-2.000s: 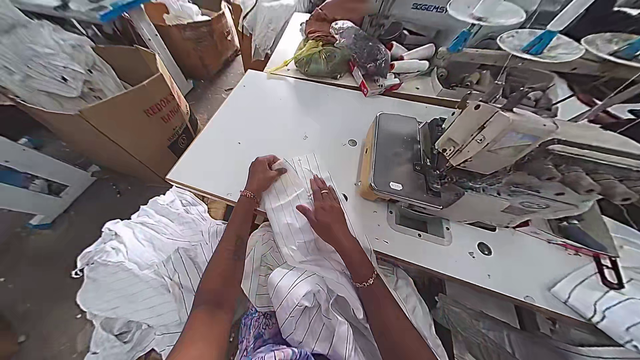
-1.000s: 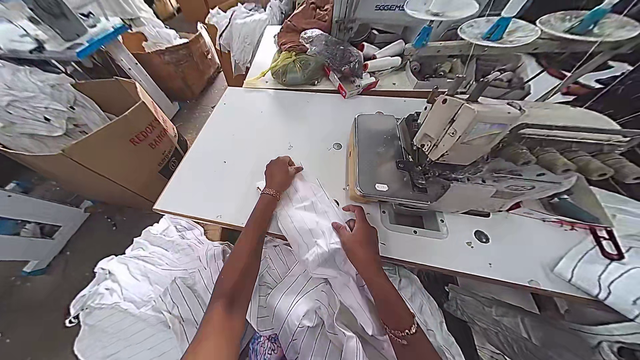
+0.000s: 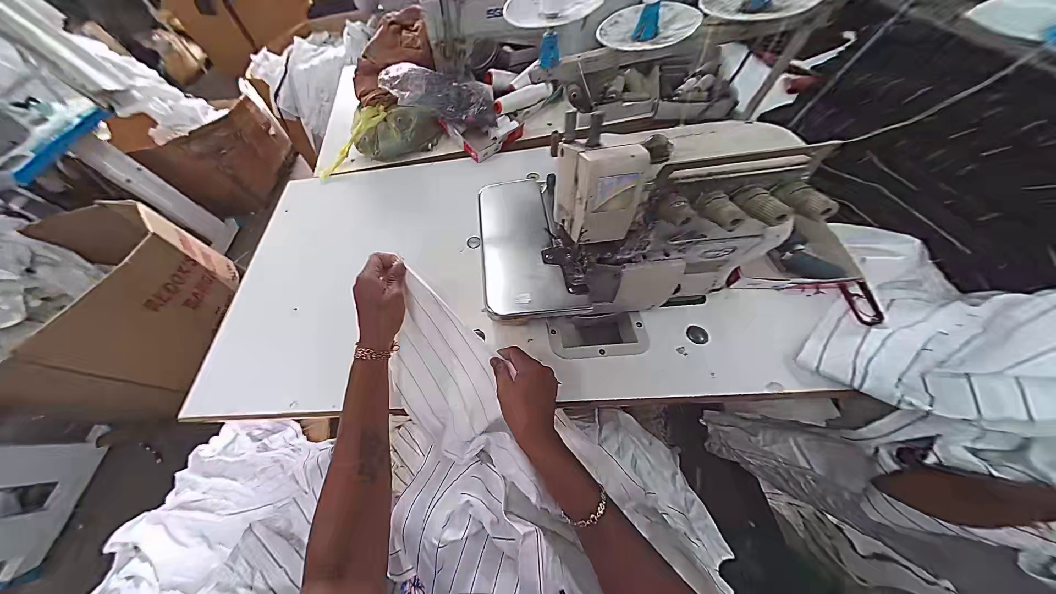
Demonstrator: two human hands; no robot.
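White striped fabric (image 3: pixel 445 371) rises from my lap onto the white sewing table (image 3: pixel 330 247). My left hand (image 3: pixel 381 285) grips its upper corner above the tabletop. At the fabric's right edge, near the table's front edge, my right hand (image 3: pixel 526 392) pinches it between thumb and fingers. The cloth is drawn fairly taut between the hands and bunches below them. An overlock sewing machine (image 3: pixel 610 206) stands to the right, its flat metal plate (image 3: pixel 520 247) beyond my right hand. The fabric does not touch the needle area.
More white striped cloth hangs at the left (image 3: pixel 223 503) and lies at the table's right end (image 3: pixel 949 355). A cardboard box (image 3: pixel 124 322) of cloth stands at the left. Plastic bags (image 3: pixel 400 128) and thread cones (image 3: pixel 524 97) sit on the table behind. A person's arm (image 3: pixel 965 495) shows at lower right.
My right hand lay flat on the fabric two seconds ago and now grips its edge. The cloth, spread on the tabletop before, is now pulled up between both hands. The view has shifted right.
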